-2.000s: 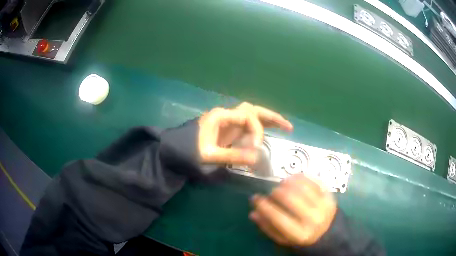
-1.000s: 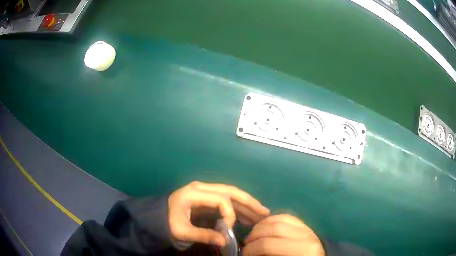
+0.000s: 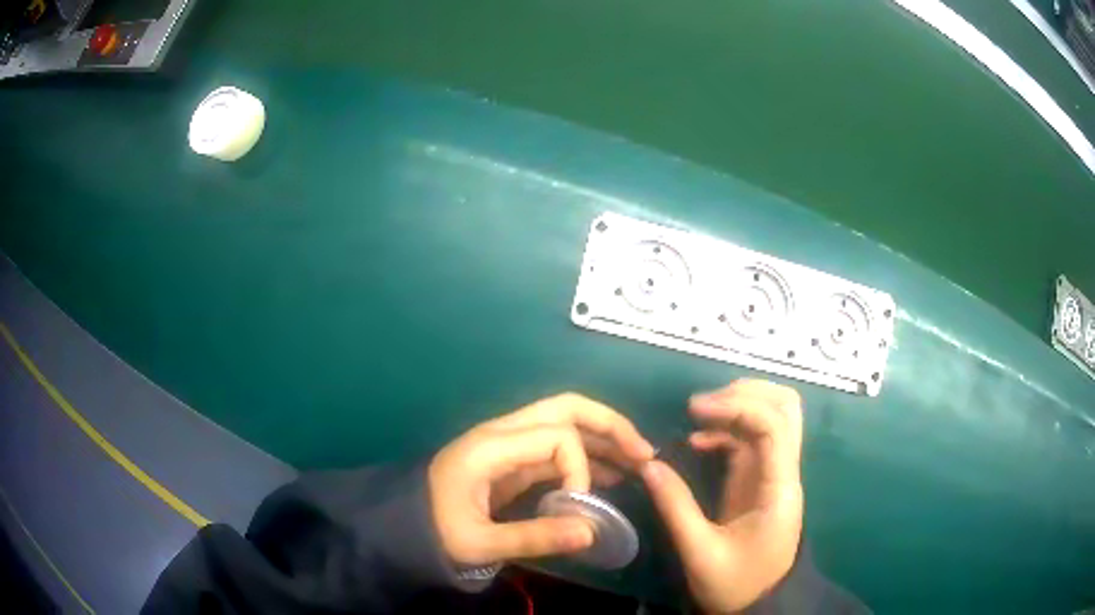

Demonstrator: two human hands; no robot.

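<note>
My left hand (image 3: 516, 487) pinches a shiny grey-white disc (image 3: 604, 530) between thumb and a finger, low in the view near the bench's front edge. Its index fingertip meets the thumb tip of my right hand (image 3: 747, 493). Something tiny and dark may be between these tips; it is too small to tell. My right hand's other fingers are curled and apart from the thumb. A silver three-ring plate (image 3: 739, 303) lies flat on the green bench beyond my hands, touched by neither.
A white round puck (image 3: 227, 124) sits at the upper left, near a machine frame with a red button (image 3: 106, 41). Another three-ring plate (image 3: 1072, 318) is cut off at the right edge. Grey floor with a yellow line (image 3: 102, 439) lies at the lower left.
Both hands have come back from the plate towards the front edge. The disc has turned from edge-on to showing its face. My right fingers have spread upward. The view has shifted.
</note>
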